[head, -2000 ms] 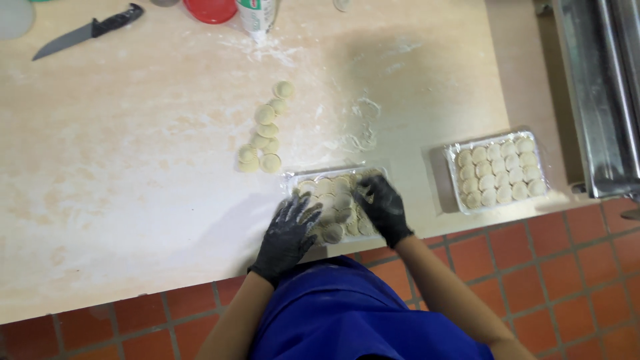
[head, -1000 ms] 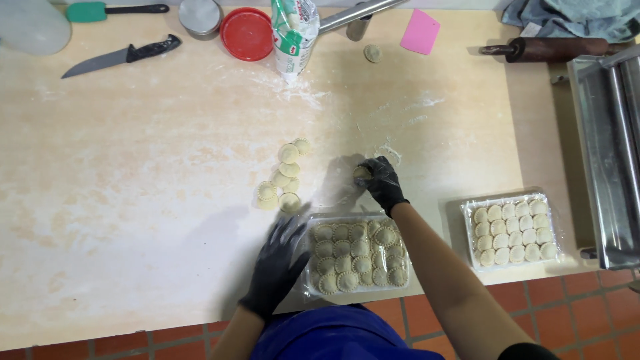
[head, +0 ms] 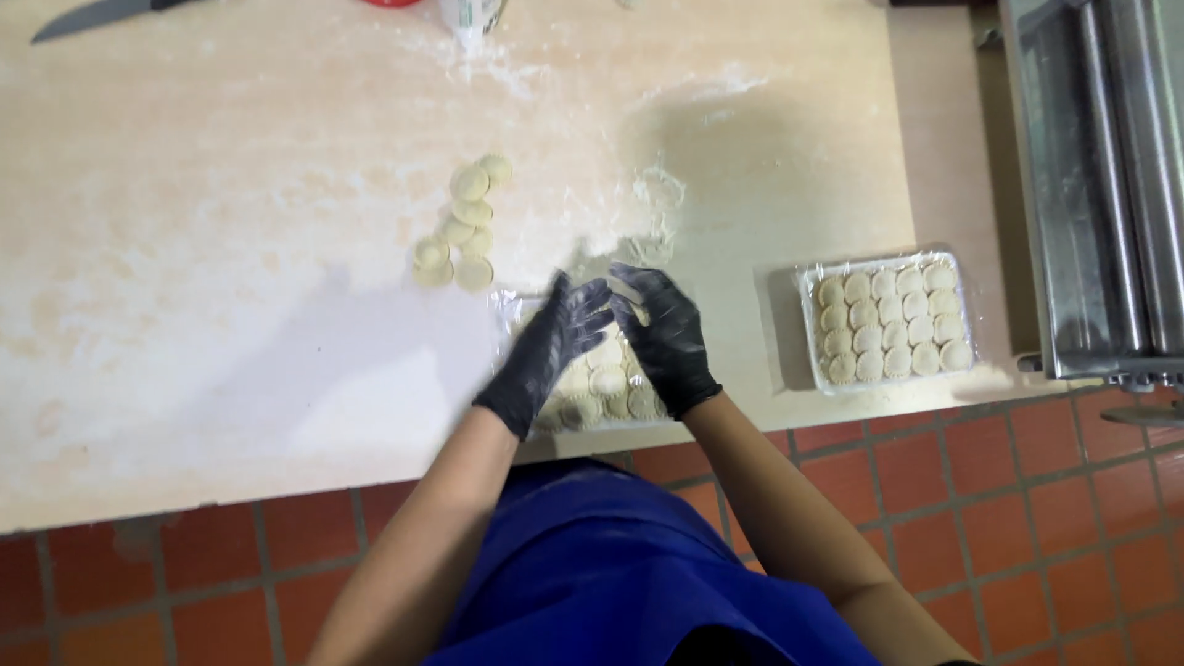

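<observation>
A tray of round filled pasta [head: 606, 381], with clear plastic film at its left edge, lies at the table's front edge, partly hidden by my hands. Over its left part is my left hand [head: 555, 347], black-gloved, fingers extended and touching or nearly touching the right one. My right hand [head: 661, 333], gloved too, is above the tray's right part with fingers bent; whether a piece is between the fingertips cannot be told. Loose pasta rounds [head: 472, 213] lie in a crooked line beyond the tray, to the left.
A second tray of pasta rounds [head: 890, 319], wrapped in film, sits at the right. Beyond it stands a metal machine with rollers [head: 1115, 185]. A knife [head: 92, 17], a red lid and a printed bag [head: 474, 18] are at the far edge. Flour marks the wooden table.
My right hand has come back from the tabletop beyond the tray to above the tray. The left hand has moved from the tray's left edge over the tray. The view has shifted.
</observation>
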